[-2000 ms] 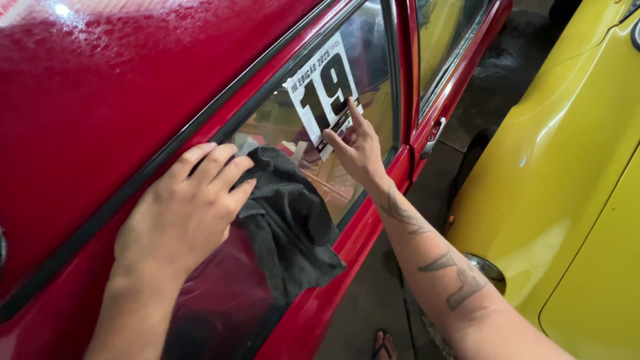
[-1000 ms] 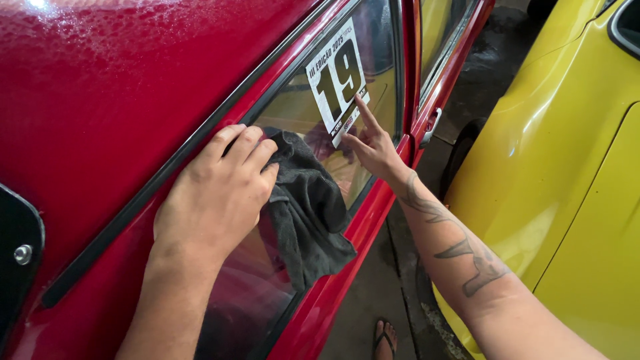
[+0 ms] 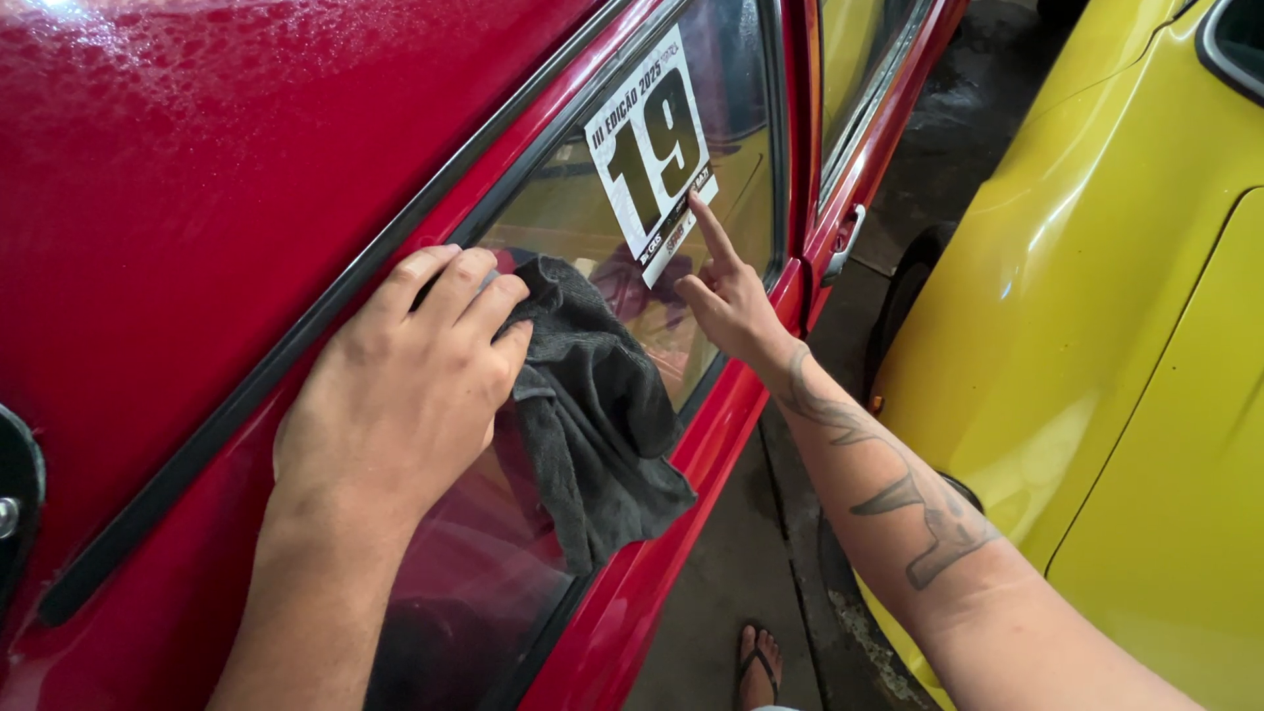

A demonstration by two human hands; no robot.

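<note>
A white sticker with a large black number (image 3: 657, 148) is on the side window (image 3: 553, 212) of a red car. My right hand (image 3: 731, 296) holds nothing; its index fingertip touches the sticker's lower edge and its thumb is out to the side. My left hand (image 3: 405, 365) grips a dark grey cloth (image 3: 592, 415) at the window's upper frame, and the cloth hangs down over the glass. The ends of the left fingers are partly hidden by the cloth.
The red car's roof (image 3: 227, 178) fills the upper left, with a black trim strip (image 3: 247, 405) along it. A chrome door handle (image 3: 844, 245) lies beyond the window. A yellow car (image 3: 1106, 296) stands close on the right. My sandalled foot (image 3: 758, 662) is on the floor between them.
My right index finger stays at the sticker's lower part, with only a small shift. My left hand keeps hold of the cloth. The view has shifted somewhat.
</note>
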